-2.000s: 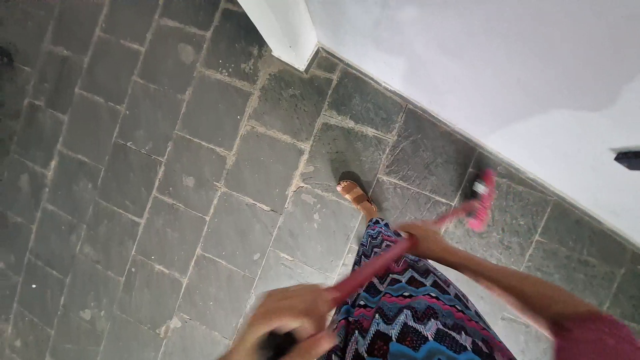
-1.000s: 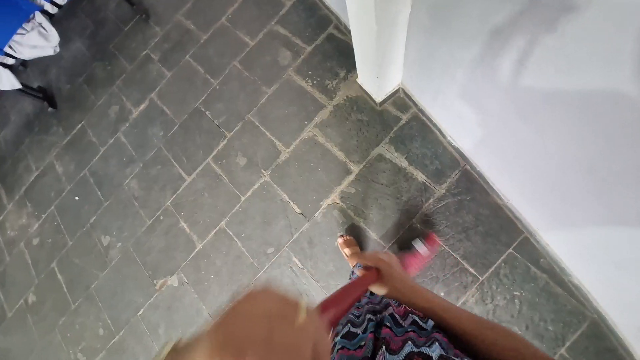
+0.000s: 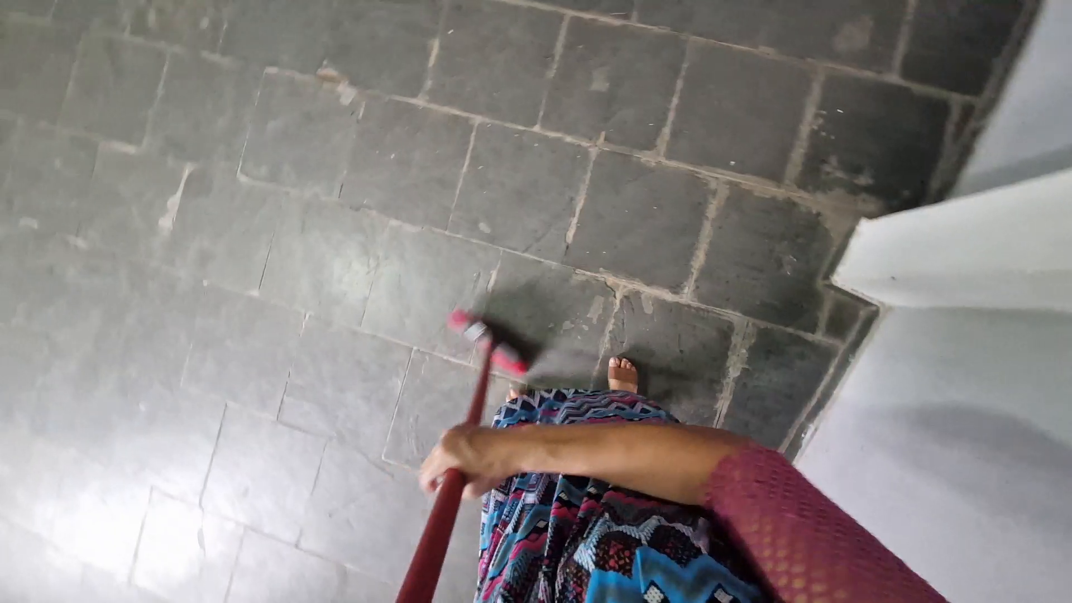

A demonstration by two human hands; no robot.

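Observation:
A broom with a red handle [image 3: 435, 536] and a pink head [image 3: 488, 342] slants up from the bottom edge of the view. My right hand [image 3: 461, 462] is closed around the middle of the handle. The broom head is slightly blurred, near the stone floor just left of my feet, and casts a dark shadow to its right. The upper end of the handle runs out of view at the bottom. My left hand is out of view.
Grey stone tiles [image 3: 519, 193] with worn joints cover the floor. A white wall [image 3: 963, 435] with a jutting white pillar [image 3: 963, 243] stands at the right. My sandalled foot [image 3: 622, 375] and long patterned skirt [image 3: 586, 502] are below the broom head.
The view has turned widely. The broom head has moved from the right side of my feet to their left. My left hand, seen on the handle earlier, has left the view.

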